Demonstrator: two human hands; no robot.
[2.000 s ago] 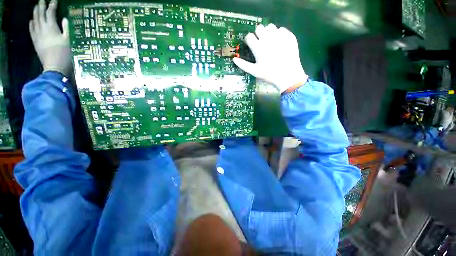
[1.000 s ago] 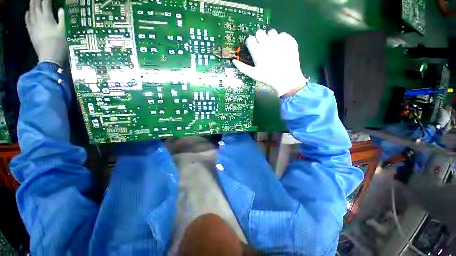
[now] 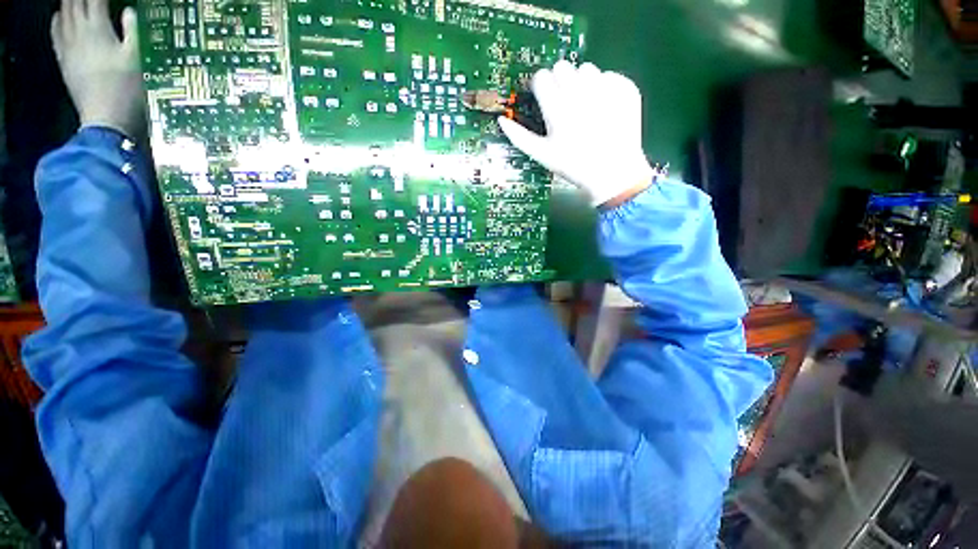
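A large green printed circuit board (image 3: 354,225) lies in front of me, its silvery pads facing up, with a bright glare band across it. My right hand (image 3: 590,123), in a white glove, is closed around the flush cutters (image 3: 491,102). Their jaws point left over the board's upper right part; the red-orange and black grips are mostly hidden in the hand. Whether the jaws touch a lead cannot be told. My left hand (image 3: 97,64), in a white glove, lies at the board's upper left edge with its fingers pointing up, cut off by the picture's top.
A large dark block (image 3: 783,172) stands on the green mat (image 3: 670,64) at the right. Another green board (image 3: 888,32) is at the upper right. An orange-brown wooden frame (image 3: 778,370) is below the bench edge. Cables and equipment are at the far right.
The board and my left hand sit slightly higher in the picture than two seconds ago. The cutters' jaws have shifted a little over the board. My right hand keeps its grip.
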